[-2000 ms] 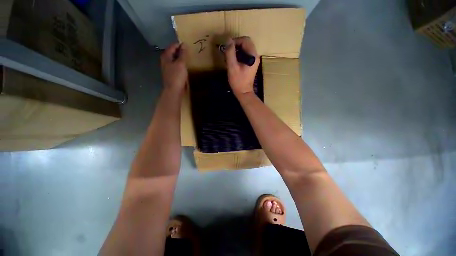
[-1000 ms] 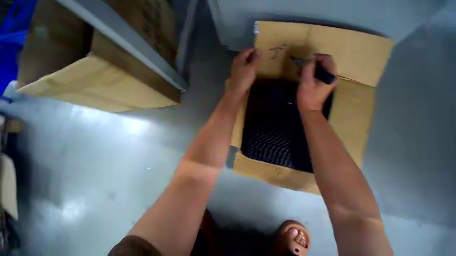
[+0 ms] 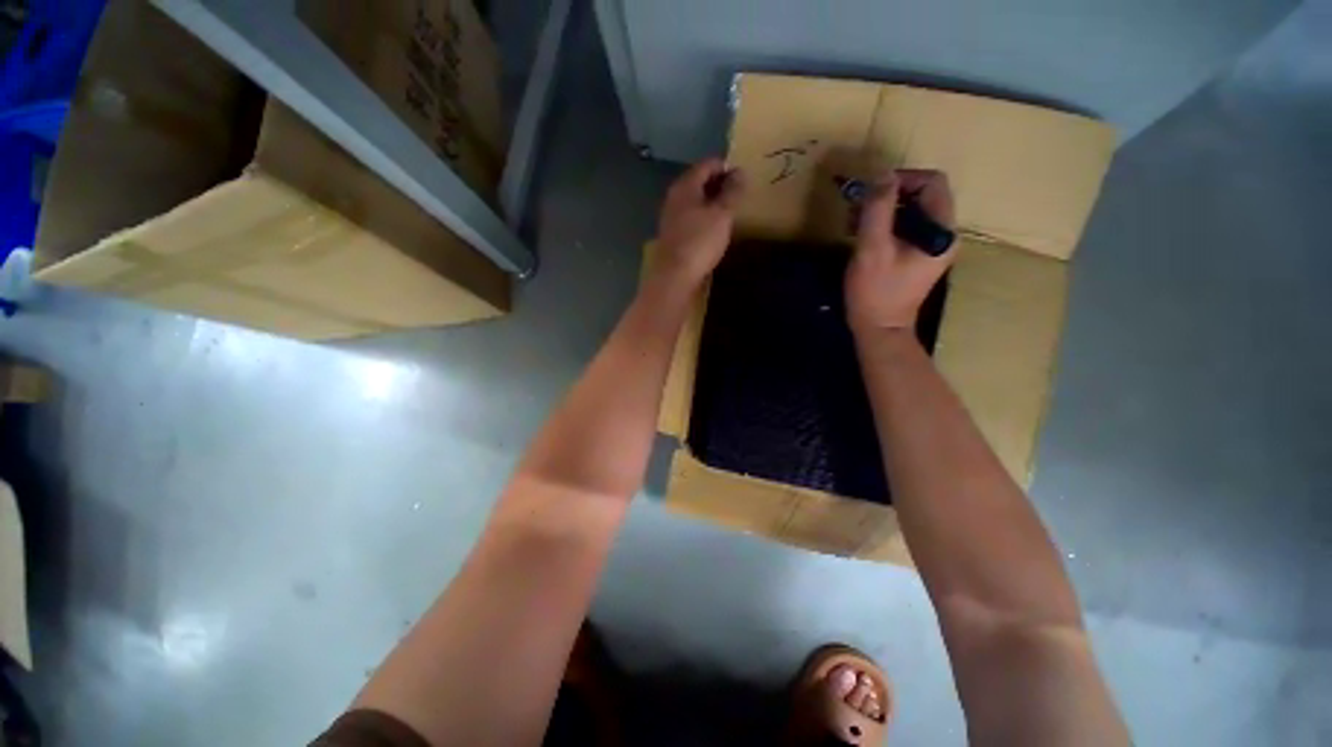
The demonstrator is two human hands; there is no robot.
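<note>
The open cardboard carton (image 3: 1001, 343) lies on the floor, with dark solar panels (image 3: 782, 380) inside. Its far flap (image 3: 818, 124) is folded out and bears black handwritten strokes at the left. My right hand (image 3: 894, 263) grips a black marker pen (image 3: 923, 228), its tip at the flap just right of the strokes. My left hand (image 3: 694, 222) is closed at the flap's left edge with a small dark thing, which looks like the marker cap, between its fingers. My right hand and forearm hide part of the panels.
A larger open brown carton (image 3: 234, 263) stands at the left behind a grey metal bar (image 3: 351, 124). Blue plastic things (image 3: 32, 161) show at the far left edge. A grey upright panel (image 3: 935, 51) stands beyond the flap. My sandalled foot (image 3: 844, 701) is below the carton.
The view has shifted, so the carton sits further right than at first and more of the left carton shows. Both hands keep their places at the flap, the right still holding the marker.
</note>
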